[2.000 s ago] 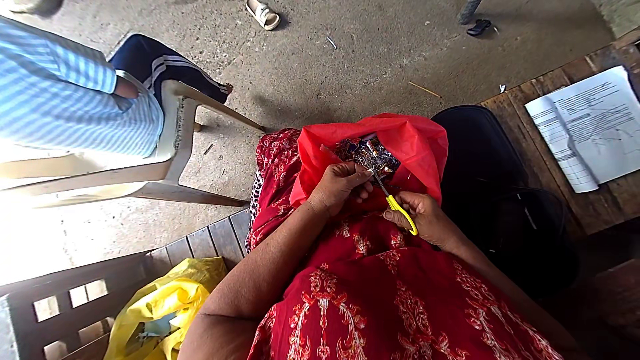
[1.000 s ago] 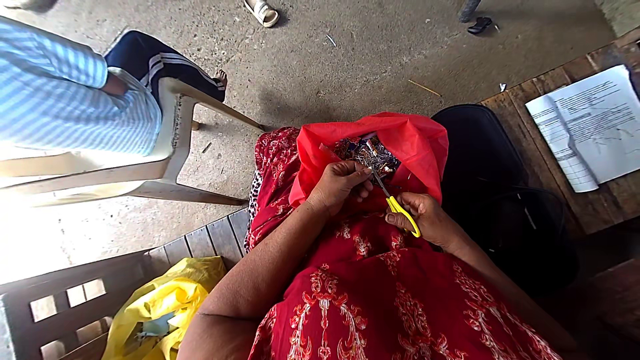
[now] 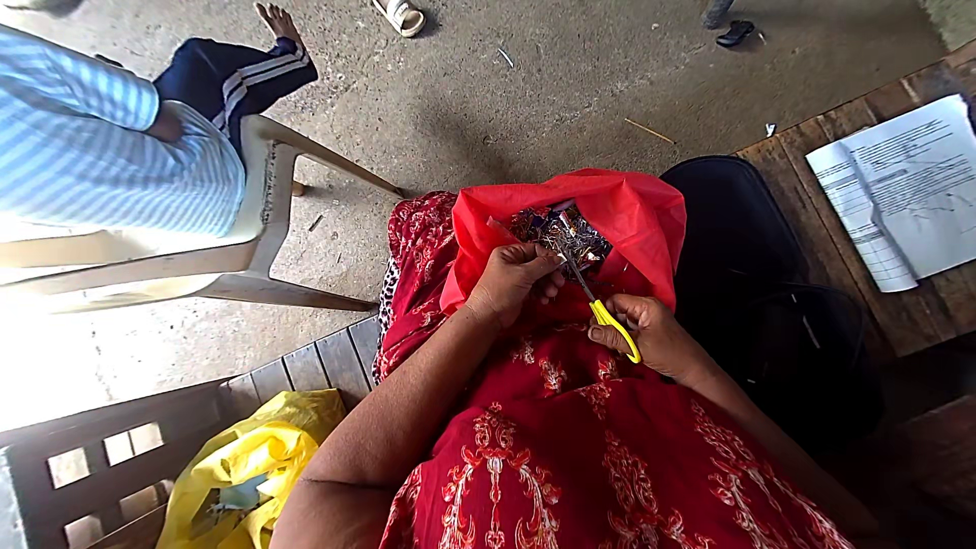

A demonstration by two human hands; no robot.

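Observation:
A red bag lies on my lap with its mouth spread, holding a heap of small cut scraps. My right hand grips the yellow handles of a pair of scissors, whose blades point up and left over the bag. At the blade tips, my left hand pinches a small pale piece between thumb and fingers. What that piece is cannot be made out.
A person in a striped shirt sits on a plastic chair at left. A yellow bag lies on the slatted bench. Black bag and papers on a wooden table are at right.
The seated person's leg has shifted, and a bare foot now shows beyond the trouser cuff. My hands stay in nearly the same place over the red bag.

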